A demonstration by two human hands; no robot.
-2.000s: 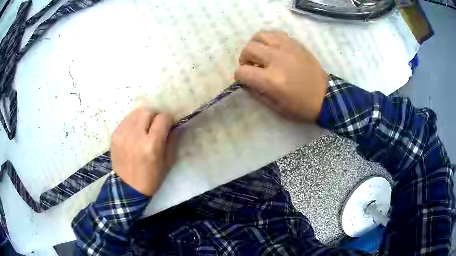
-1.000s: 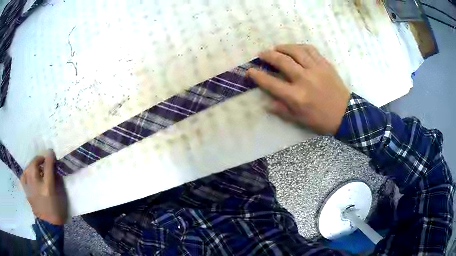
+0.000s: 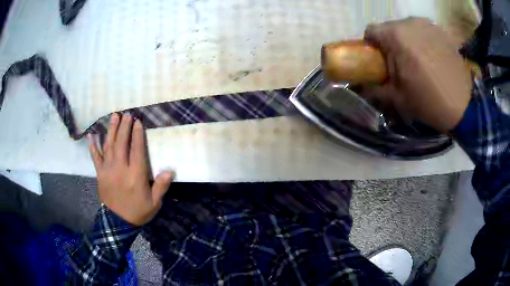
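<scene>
A dark purple and white plaid necktie (image 3: 212, 108) lies flat across the cover cloth (image 3: 223, 151). Its narrow tail (image 3: 53, 92) bends away at the left. My left hand (image 3: 126, 167) lies flat with fingers apart, its fingertips on the tie near the bend. My right hand (image 3: 422, 72) is closed around the orange-brown handle (image 3: 353, 61) of the steam iron (image 3: 358, 123). The iron's pointed tip is at the tie's right part and its soleplate hides the tie's right end.
Part of another dark strip (image 3: 71, 10) lies at the top left. Dark loose threads (image 3: 244, 73) lie on the cover. Black hose or cord shows at the right. Below the table edge are speckled floor (image 3: 391, 206), a white round base (image 3: 393, 263) and blue crates (image 3: 33, 251).
The tie was turned from a narrow edge to its broad side and laid flat. My right hand has let go of it and taken the iron. The view has shifted.
</scene>
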